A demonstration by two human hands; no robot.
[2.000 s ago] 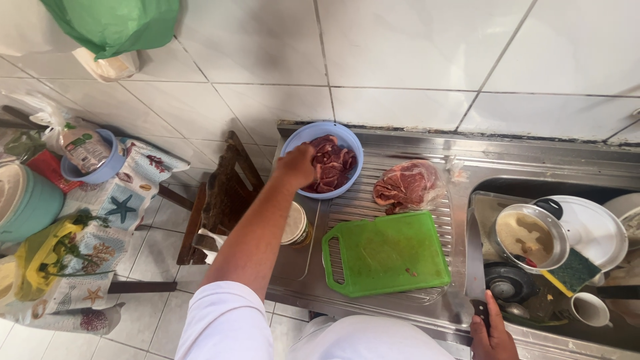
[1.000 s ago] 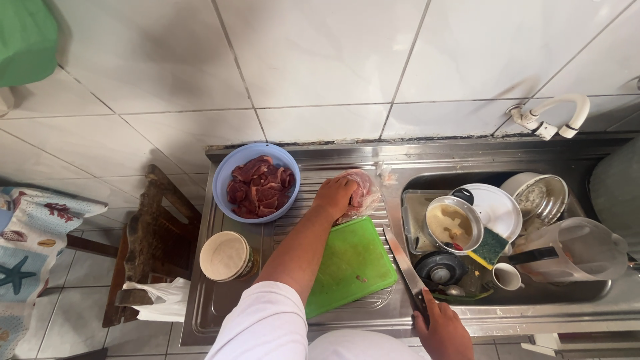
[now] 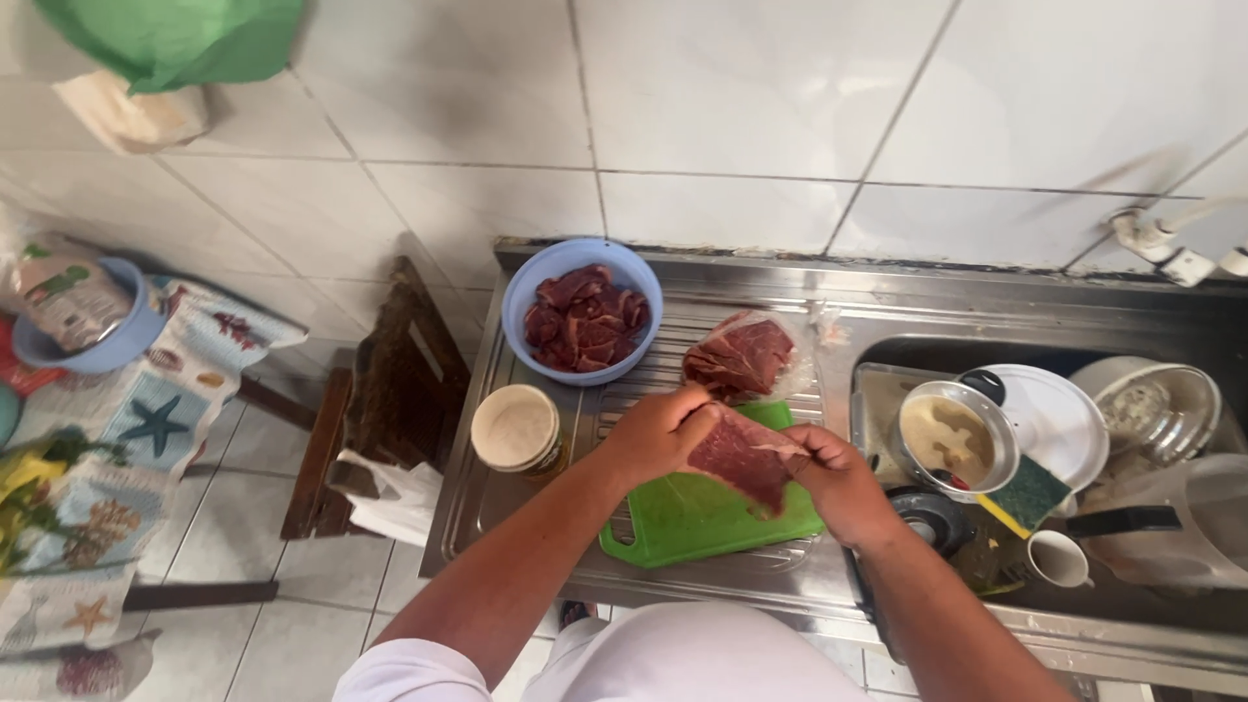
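A slice of raw red meat [image 3: 743, 456] hangs between my two hands above a green plastic cutting board [image 3: 721, 526]. My left hand [image 3: 658, 434] pinches its upper left edge, and my right hand [image 3: 840, 483] pinches its right edge. Behind the board, on the ribbed steel drainboard, a larger piece of raw meat [image 3: 738, 353] lies partly in clear plastic. A blue plastic bowl [image 3: 585, 366] with several pieces of cut meat [image 3: 588, 322] stands at the back left. The knife cannot be made out clearly; my right forearm may cover part of it.
A round tub [image 3: 517, 429] stands left of the board. On the right, the steel sink [image 3: 897, 351] holds a pot [image 3: 960, 439], a sponge [image 3: 1024, 495], a mug [image 3: 1058, 559] and a clear pitcher [image 3: 1185, 517]. A wooden chair [image 3: 390, 390] is at the left, beyond the drainboard.
My left hand has come from the large piece of meat to above the board and now holds a slice. My right hand, earlier on the knife, now holds the slice's other edge.
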